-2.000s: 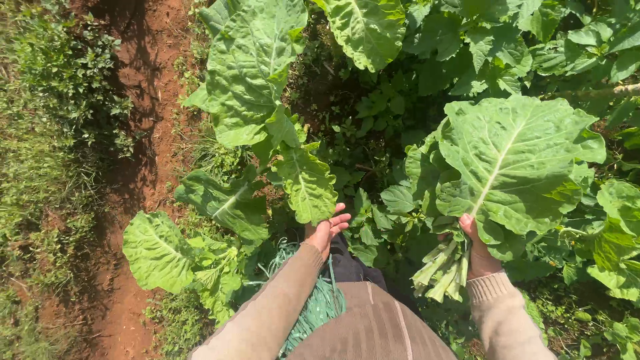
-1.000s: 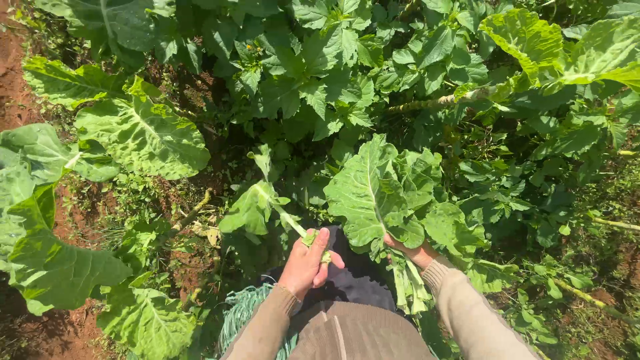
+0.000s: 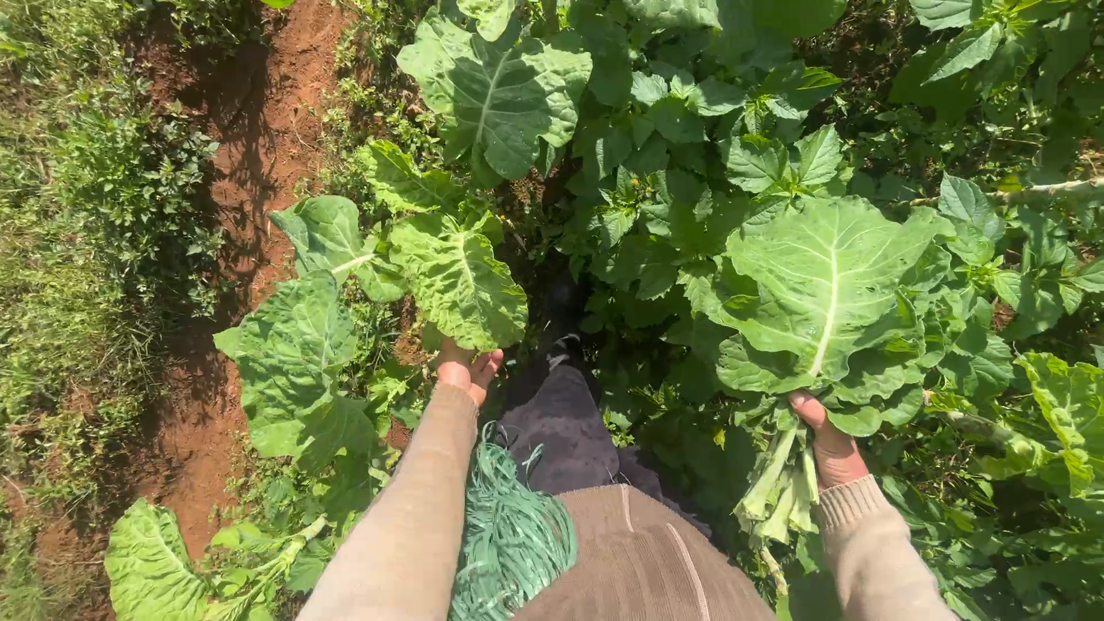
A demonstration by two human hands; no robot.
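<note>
My right hand (image 3: 828, 440) is closed round the pale stalks (image 3: 780, 487) of a bunch of broad green leaves, which look like collard greens (image 3: 819, 293). The leaves fan out above the fist and the cut stalk ends hang below it. My left hand (image 3: 468, 369) reaches under a crinkled, lighter green leaf (image 3: 466, 280) of a growing plant at centre left. That leaf hides part of the fingers, so whether they grip anything does not show. A bundle of green plastic strips (image 3: 513, 526) hangs at my waist, beside the left forearm.
Red soil (image 3: 272, 129) runs down the left side as a strip, with low weeds (image 3: 103, 216) beyond it. More broad-leaved plants (image 3: 500, 95) stand ahead and at lower left. Dense leafy growth (image 3: 673, 207) fills the middle and right, with a bare stem (image 3: 1052, 188) at the right edge.
A second ago my left hand held a small leafy piece near my waist; now it is under a leaf of the plant at left. My right hand still holds the bunch. The view has swung left.
</note>
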